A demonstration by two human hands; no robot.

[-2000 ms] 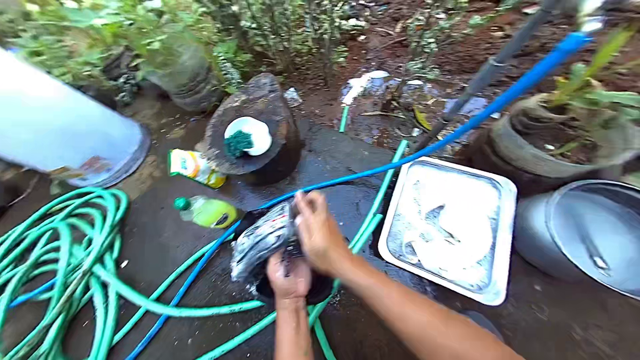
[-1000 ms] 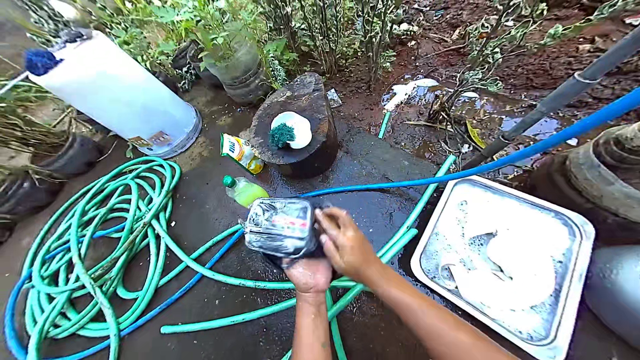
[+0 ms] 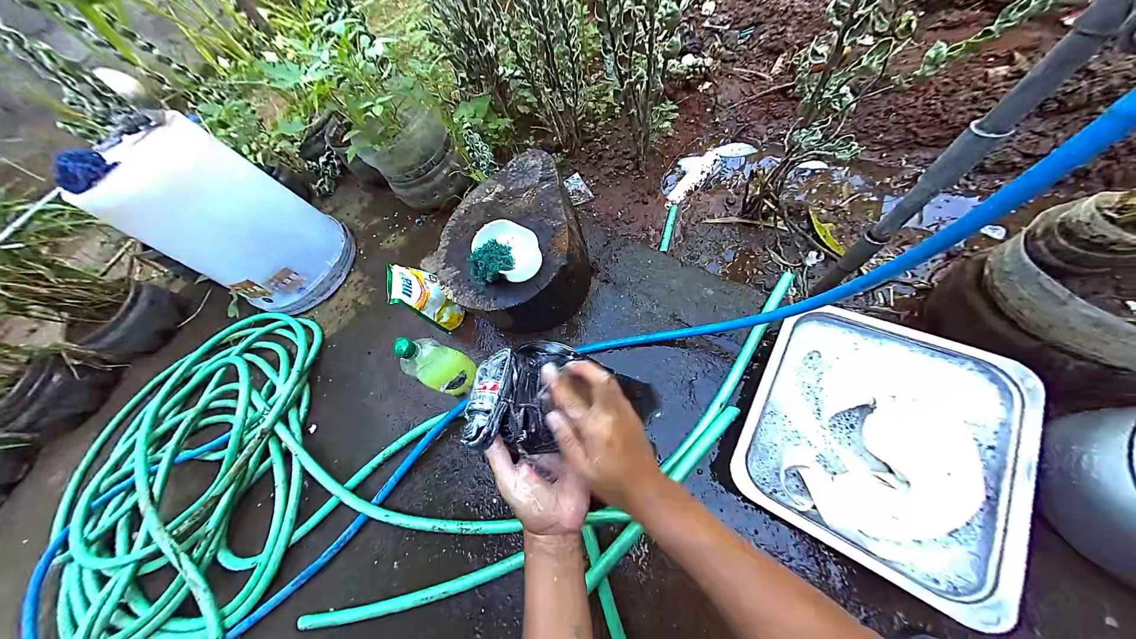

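Observation:
Near the middle of the head view, my left hand is palm up under a wet dark bundle, perhaps a shoe or bag, with a grey, red-marked part; its fingers are partly hidden. My right hand lies against the bundle's right side, fingers bent and blurred. Just left of the bundle lies a clear bottle of yellow-green liquid with a green cap. Behind it is a yellow and green packet. On a stump-like block sits a white dish with a green scouring pad.
A metal tray of suds and white items stands at right, beside a grey metal vessel. Coiled green hose lies at left, near a white container. A blue hose crosses behind my hands. Potted plants stand around.
The bundle has turned in my hands; its grey, red-marked part now faces left, and black strands show beside it. My right hand has moved over its right side.

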